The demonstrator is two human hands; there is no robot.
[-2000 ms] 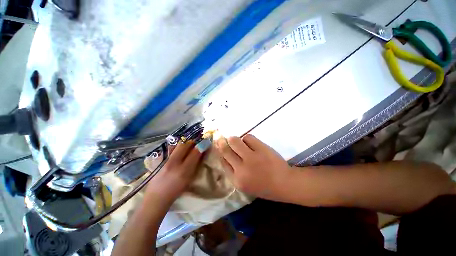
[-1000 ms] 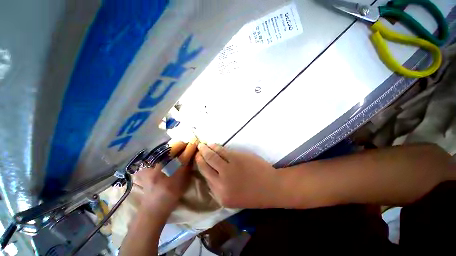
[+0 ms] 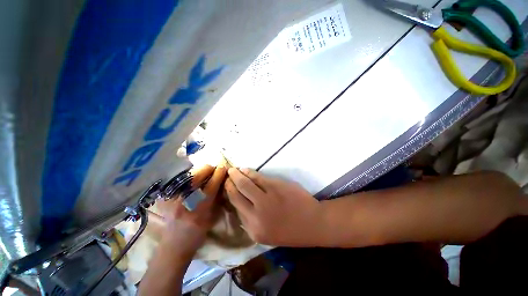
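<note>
Beige cloth (image 3: 228,234) lies under and between my hands at the left end of the sewing machine head (image 3: 150,115), which has a blue stripe and "JACK" lettering. My left hand (image 3: 188,217) is beside the needle area, its fingertips on the cloth edge, next to a small grey-clear block (image 3: 195,199). My right hand (image 3: 269,205) pinches the cloth edge, its fingertips close to the left ones. The needle and presser foot are hidden by glare, the head and my fingers.
Scissors (image 3: 443,37) with green and yellow handles lie at the upper right. A measuring tape (image 3: 399,153) runs along the table's front edge. A printed label (image 3: 318,34) is on the white surface. More beige cloth (image 3: 492,139) lies at right below the edge.
The view has moved closer to the machine head, so it fills more of the left side. Both hands stay together at the cloth edge and have hardly moved in the last second.
</note>
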